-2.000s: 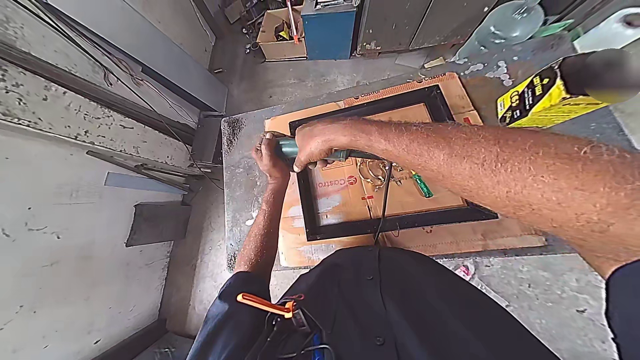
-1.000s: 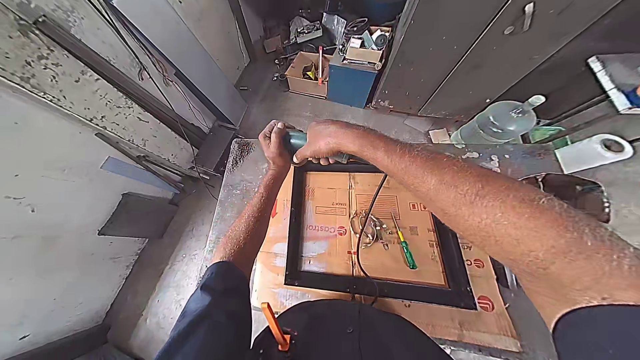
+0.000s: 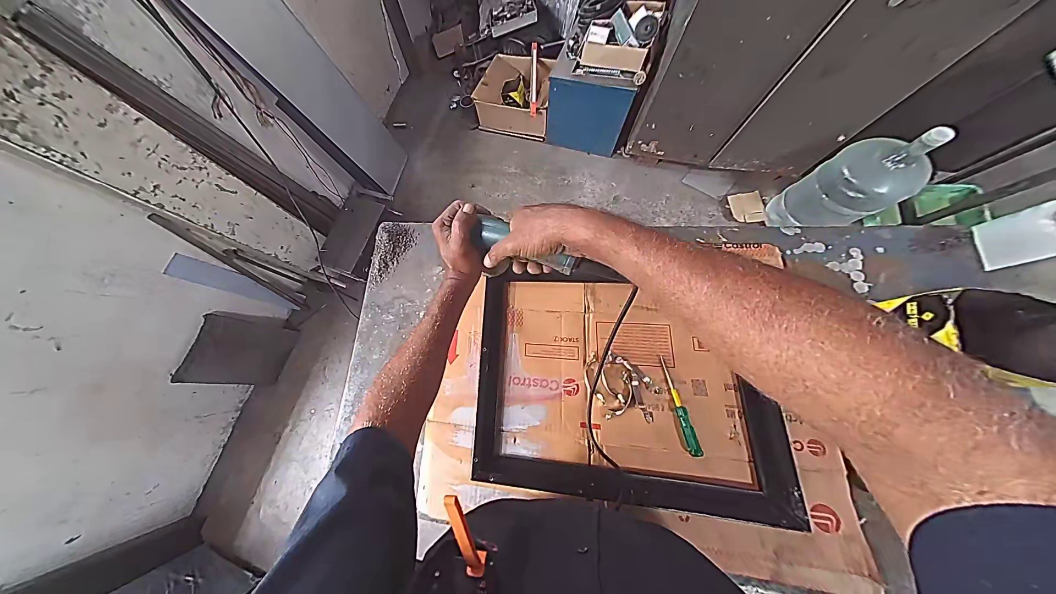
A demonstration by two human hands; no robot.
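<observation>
My left hand [image 3: 459, 239] grips the front end of a green corded power tool [image 3: 493, 234], over the far left corner of a black rectangular frame [image 3: 488, 379]. Wrapped around the tool's body is my right hand [image 3: 536, 235]. The tool's working end is hidden by my hands. A black cable [image 3: 602, 363] hangs across the frame's opening. Inside the opening, on printed cardboard [image 3: 544, 330], lie several metal hose clamps [image 3: 615, 388] and a screwdriver with a green and yellow handle [image 3: 686, 429].
The cardboard lies on a grey worktable [image 3: 396, 289]. At the right are a clear plastic bottle [image 3: 858, 177], a white container [image 3: 1019, 235] and a black and yellow bag [image 3: 990, 330]. Beyond the table stand a cardboard box [image 3: 495, 107] and a blue cabinet [image 3: 586, 111].
Both hands stay on the tool at the frame's far left corner. The view has shifted. The cable's curve across the opening has changed.
</observation>
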